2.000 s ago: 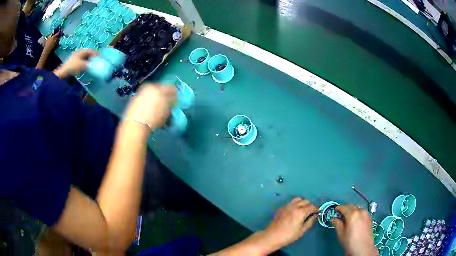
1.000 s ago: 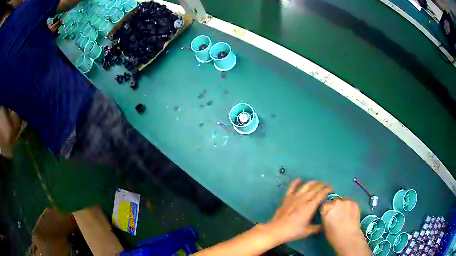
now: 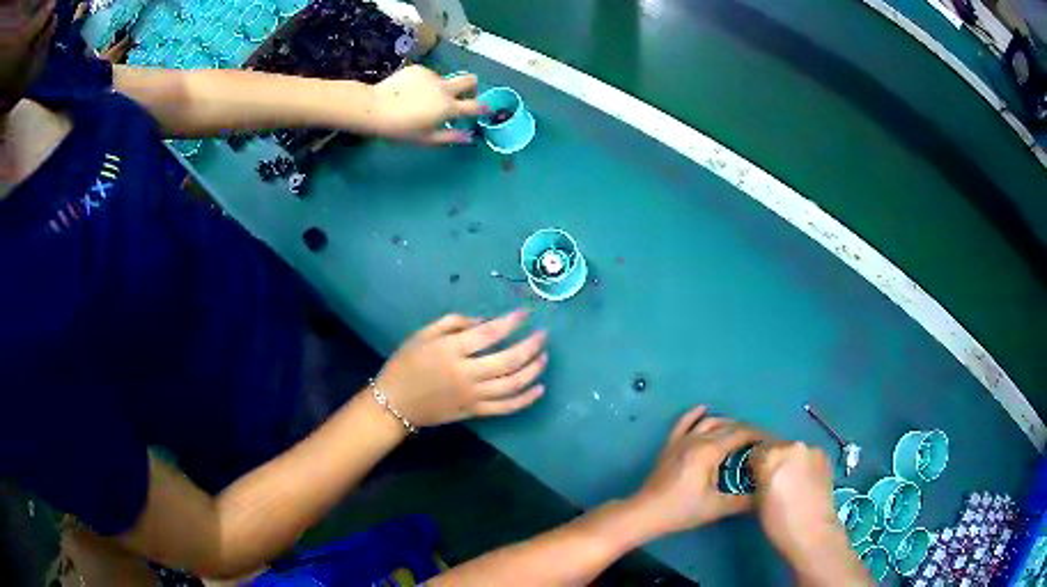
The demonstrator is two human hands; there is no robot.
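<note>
A turquoise motor housing [image 3: 737,470] is held between my two hands near the bench's front edge, its open end showing dark inside. My left hand [image 3: 697,468] grips it from the left side. My right hand [image 3: 795,487] is closed at its right side, with the fingertips at the opening; what they pinch is hidden. A small silver motor [image 3: 850,458] with a thin dark red lead lies on the green bench just beyond my right hand.
Several turquoise housings [image 3: 921,455], massed silver motors [image 3: 976,539] and a blue bin edge [image 3: 1033,562] are at right. A fitted housing [image 3: 553,265] stands mid-bench. A neighbour's hand [image 3: 465,373] reaches near it; the other is at the far housings [image 3: 506,120]. Black parts [image 3: 333,57] lie far left.
The neighbour has leaned back over the bench, with one hand now at the far housings and one near the middle. My hands stay around the housing, its opening now showing more between them.
</note>
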